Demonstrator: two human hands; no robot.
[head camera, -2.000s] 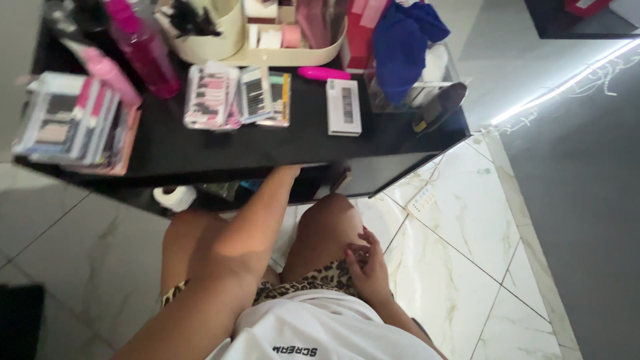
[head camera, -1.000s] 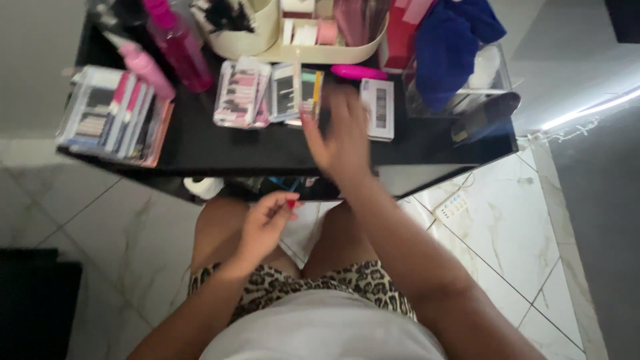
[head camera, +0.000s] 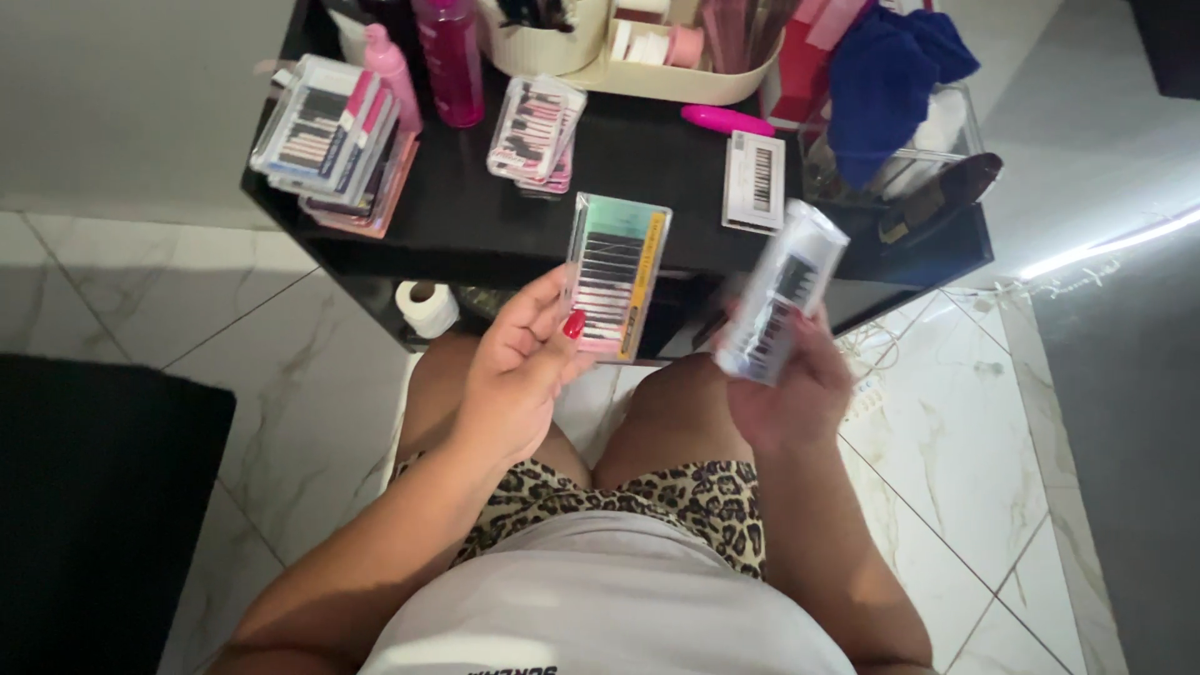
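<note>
My left hand (head camera: 525, 366) holds a flat clear case of eyelash extensions (head camera: 619, 272) with a green top and a yellow strip, thumb on its face. Gripped in my right hand (head camera: 792, 384) is another lash case (head camera: 786, 291), whitish and tilted, slightly blurred. Both cases are in front of the edge of a black cabinet top (head camera: 647, 178). Behind them on that top lie a stack of pink and white lash cases (head camera: 534, 131) and a white case with dark rows (head camera: 754, 183). A taller stack of cases (head camera: 323, 131) stands at the left.
Pink bottles (head camera: 450, 66), a cream organizer (head camera: 675, 86) and a bright pink oval item (head camera: 727, 120) are at the back. At the right, a blue cloth (head camera: 881, 84) hangs over a clear container (head camera: 970, 122) beside a dark brush (head camera: 942, 197). A paper roll (head camera: 427, 307) sits below.
My right hand has moved back from the cabinet top and now holds a case. My left hand has risen and holds the green and yellow case, which lay on the top earlier.
</note>
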